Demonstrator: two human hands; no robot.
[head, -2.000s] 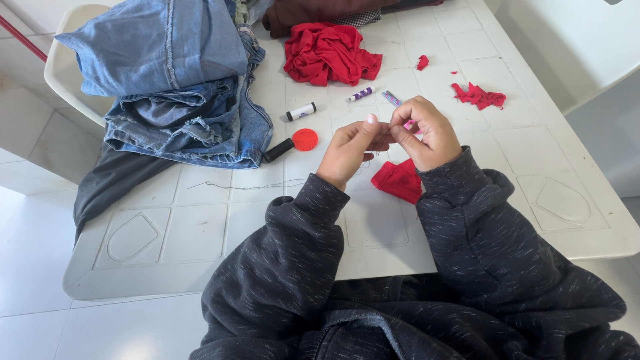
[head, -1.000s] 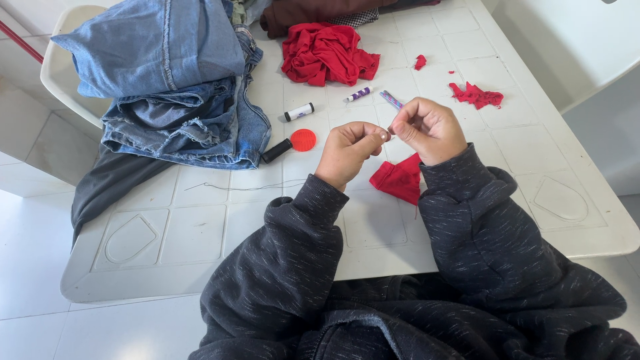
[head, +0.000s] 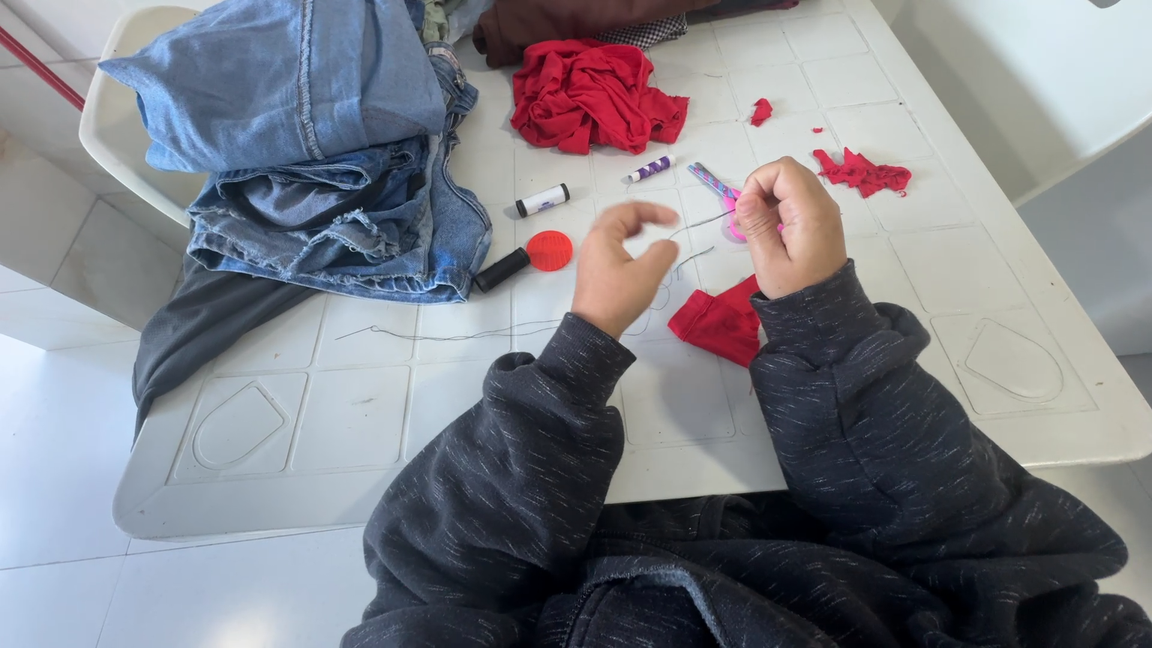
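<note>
My right hand [head: 792, 229] pinches a dark thread [head: 702, 221] between thumb and forefinger, above pink-handled scissors [head: 737, 216]. Whether a needle is in those fingers cannot be told. To its left, my left hand [head: 627, 265] is slightly blurred, its thumb and fingers apart with nothing seen between them. Loose thread [head: 450, 337] trails leftward over the white table from below the left hand. A folded piece of red cloth [head: 720, 321] lies by my right wrist, partly hidden by the sleeve.
Blue denim garments [head: 297, 90] are heaped at the left. Crumpled red fabric [head: 594, 94] and red scraps [head: 862, 171] lie farther back. Near the denim are a black cylinder [head: 502, 269], an orange-red disc [head: 549, 250] and a white thread tube [head: 543, 201]; a purple-and-white tube [head: 651, 168] lies beyond.
My hands, close together one second ago, have moved apart. The left fingers have parted, and the scissors' pink handles show more beside my right hand.
</note>
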